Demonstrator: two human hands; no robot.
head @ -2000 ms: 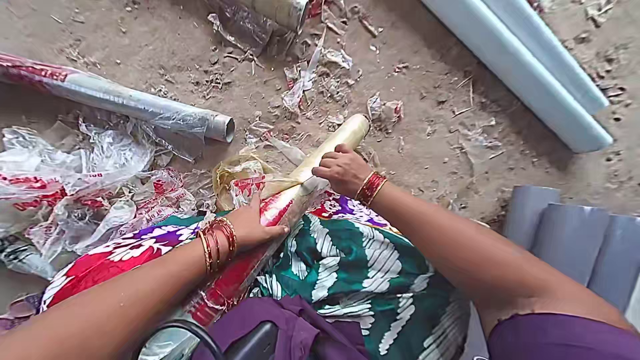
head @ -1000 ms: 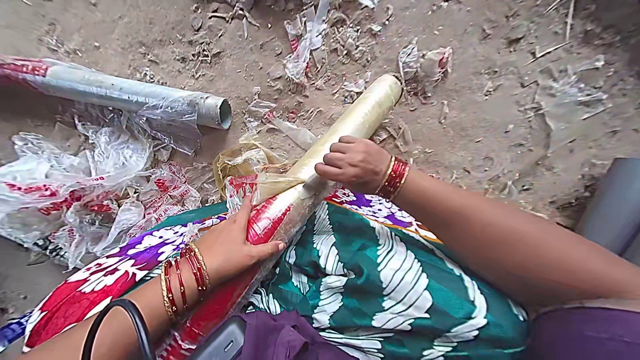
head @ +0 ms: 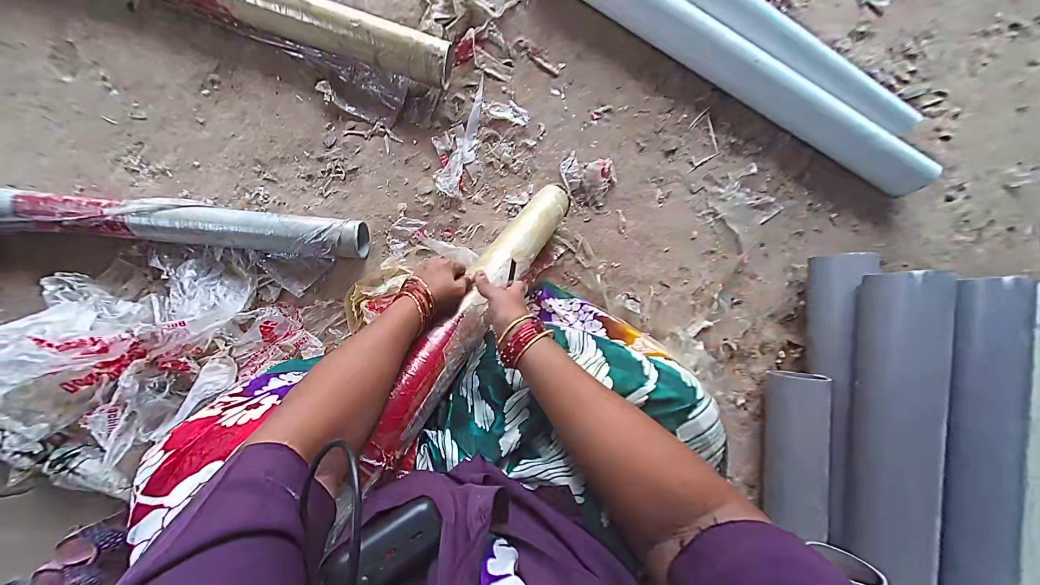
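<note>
A pipe wrapped in plastic film (head: 524, 236), yellowish at its far end and red nearer to me, slants across my lap over patterned cloth. My left hand (head: 445, 284) is at the pipe's left side, its fingers closed on the wrapping where the yellowish and red parts meet. Close beside it, my right hand (head: 504, 301) is on the pipe's right side with a small dark, thin tool (head: 512, 271) poking up between thumb and fingers. What kind of tool it is cannot be told. Loose yellowish film (head: 366, 292) bunches left of the pipe.
Crumpled plastic film with red print (head: 89, 366) lies at the left, below a grey wrapped pipe (head: 244, 230). A yellowish wrapped pipe (head: 357, 36) lies at the top. Pale blue pipes (head: 780, 89) are at the upper right, and several grey pipes (head: 902, 406) at the right.
My left hand has moved up along the pipe to beside my right hand. The dark tool now shows in my right hand. The view has shifted and shows more of the surroundings.
</note>
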